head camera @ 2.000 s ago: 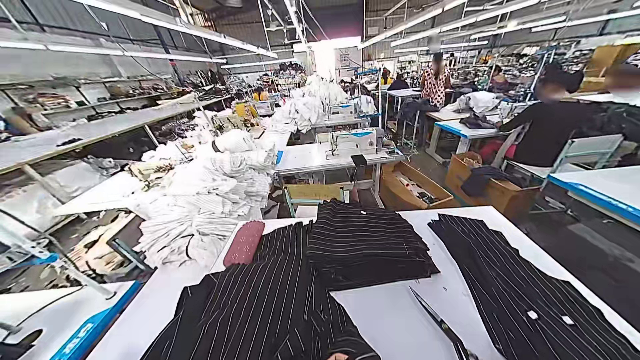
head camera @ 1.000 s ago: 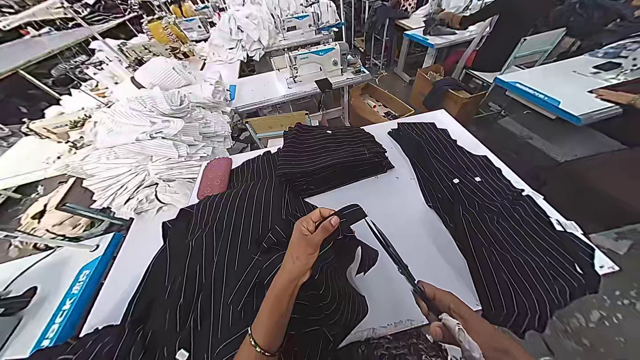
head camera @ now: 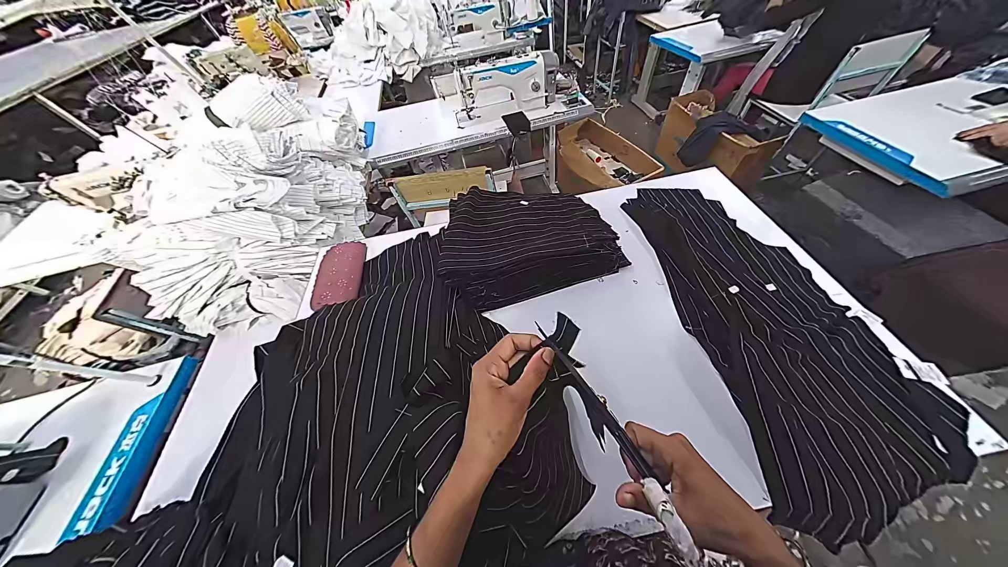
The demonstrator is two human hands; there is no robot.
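My left hand (head camera: 504, 394) pinches a narrow end of black striped fabric (head camera: 564, 332) between thumb and fingers. Fabric scissors (head camera: 591, 398) with long dark blades are in my right hand (head camera: 681, 480), and their tips meet the cloth beside my left fingertips. White wrapping covers part of the scissors' handle. Under my left forearm lies a loose heap of black pinstriped fabric (head camera: 339, 394). A neat stack of striped pieces (head camera: 528, 248) sits behind my hands, and a longer stack (head camera: 787, 354) lies to the right. A pink patterned object (head camera: 339, 275) rests left of the nearer stack.
The white table (head camera: 646, 346) bears the cut pieces. Beyond it stand a sewing machine (head camera: 504, 83) and cardboard boxes (head camera: 606, 153). White striped garments (head camera: 252, 189) are piled at the left. Another person's hand (head camera: 988, 135) rests on a table (head camera: 890, 130) at the far right.
Two seconds ago the scissors lay on the table; by one second ago my right hand held them. Their blades have since come to the cloth at my left fingers. The view has tilted down.
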